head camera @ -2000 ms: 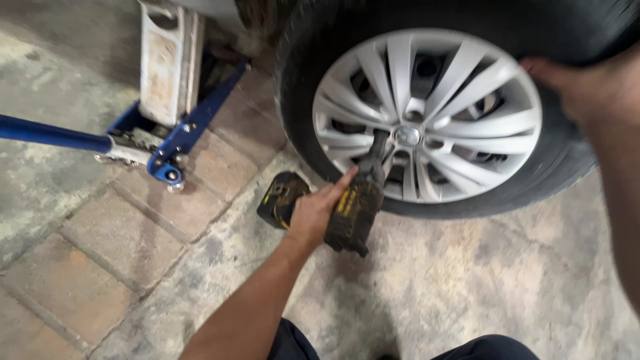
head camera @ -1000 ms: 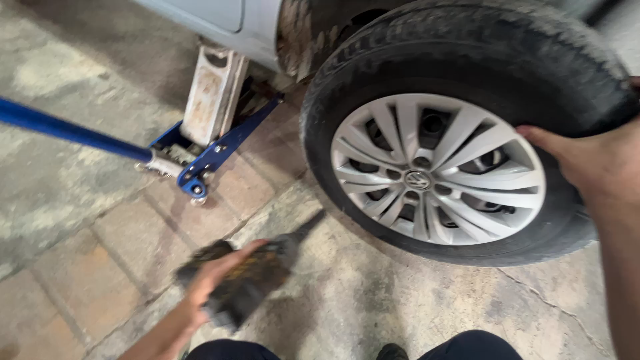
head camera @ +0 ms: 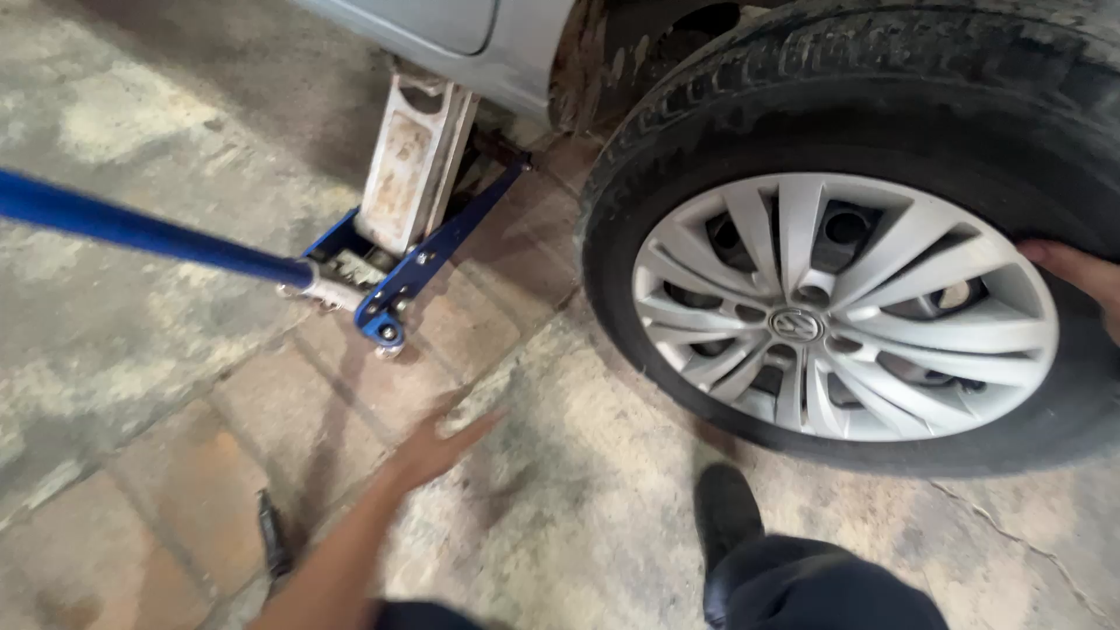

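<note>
My left hand (head camera: 446,451), somewhat blurred, is over the floor with its fingers apart and nothing in it. Partly hidden behind my left forearm, the dark tip of the impact wrench (head camera: 273,538) shows low on the paving. At the right edge my right hand (head camera: 1076,276) touches the tire (head camera: 612,289) beside the rim; most of that hand is out of view. The tire carries a silver Volkswagen wheel cover (head camera: 844,306) with recessed bolt holes around the centre badge.
A blue and white floor jack (head camera: 407,175) stands under the sill of a silver car (head camera: 455,35), its long blue handle (head camera: 149,232) reaching to the left edge. My dark shoe (head camera: 726,507) is just below the tire.
My left hand has let go of the impact wrench, which was at the wheel centre two seconds ago and now lies low on the left. My right hand stays at the tire.
</note>
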